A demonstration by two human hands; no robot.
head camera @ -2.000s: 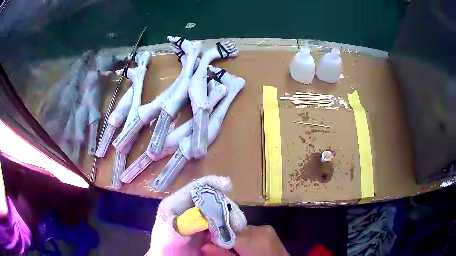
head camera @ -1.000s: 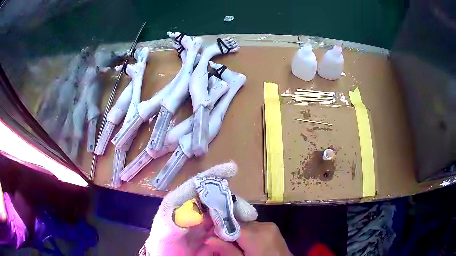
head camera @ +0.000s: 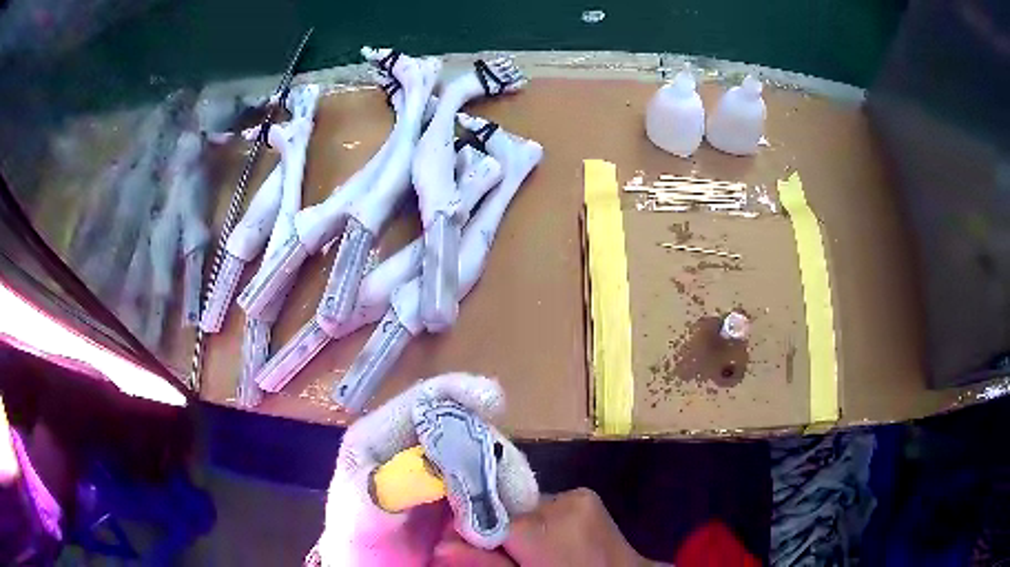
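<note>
My left hand [head camera: 388,476], in a white fuzzy glove with a yellow wrap [head camera: 406,481] at the thumb, holds a pale leg-shaped piece [head camera: 463,460] below the board's front edge. The piece's grey, dark-outlined sole-like face points up at me. My bare right hand [head camera: 570,532] is at the near end of the piece, cut off by the bottom edge; its fingertips are partly hidden, and I cannot see any tool in it. The rest of the held piece is hidden by the hands.
Leg-shaped pieces [head camera: 440,271] lie heaped at left beside a striped rod [head camera: 238,216]. At right, yellow tapes [head camera: 607,299] flank pale sticks [head camera: 698,194] and a small white pot [head camera: 733,325] on a dark stain. Two white bottles [head camera: 676,116] stand behind. A grey heap [head camera: 820,498] is below.
The held piece tilted and shifted slightly right, then back left, in my gloved hand. My right hand stays against its near end. The board appears slightly higher in view.
</note>
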